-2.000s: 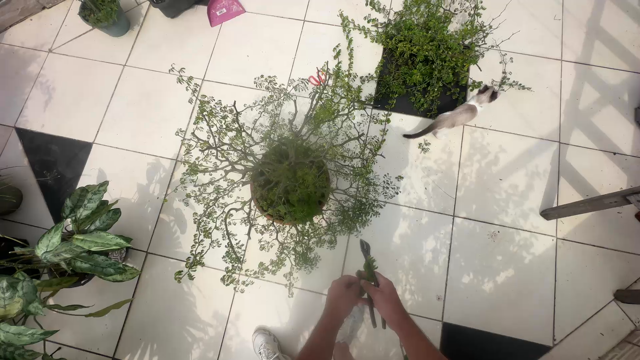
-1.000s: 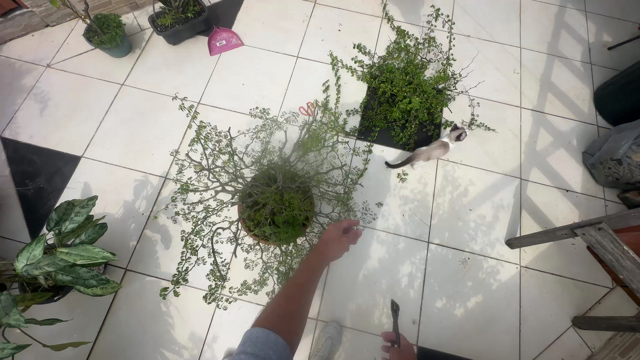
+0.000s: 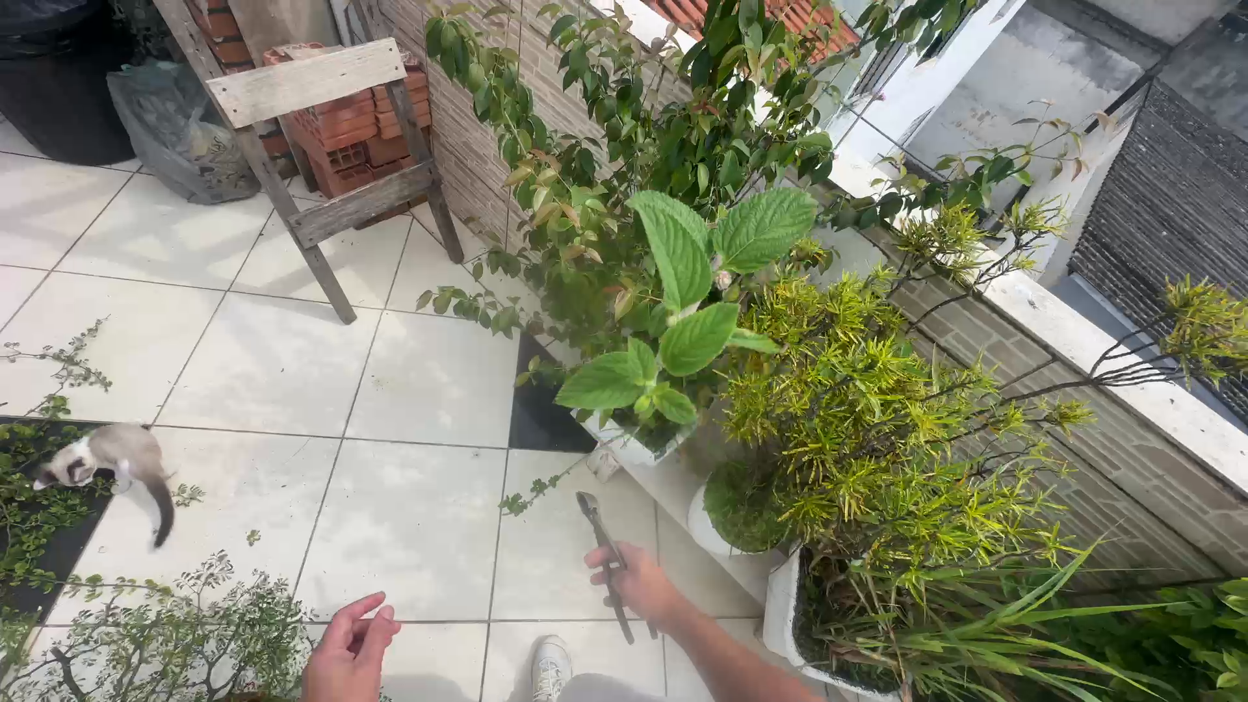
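My right hand [image 3: 634,583] grips a long dark hand tool [image 3: 606,546], probably pruning shears, its narrow head pointing up and its handles extending below the fingers. To the left, my left hand [image 3: 353,639] is raised over the tiles with bent fingers and nothing in it. Nearest to that hand is the sparse, small-leaved shrub [image 3: 185,624] at the bottom left, its pot mostly outside the view. A cut-looking leafy sprig [image 3: 534,495] shows over the tiles above the tool, left of the white planter [image 3: 643,444] with a broad-leaved plant [image 3: 697,336].
A cat [image 3: 122,463] stands by a leafy plant [image 3: 29,507] at the left. A weathered wooden stand [image 3: 361,200], hollow bricks [image 3: 341,136] and a filled plastic bag [image 3: 185,136] are at the upper left. Potted shrubs [image 3: 858,419] line the low wall [image 3: 1092,458] at right.
The view has swung far to the right, bringing the wall and its potted plants in. My left hand, earlier reaching at the potted shrub, is now away from its middle. The tool stays in my right hand.
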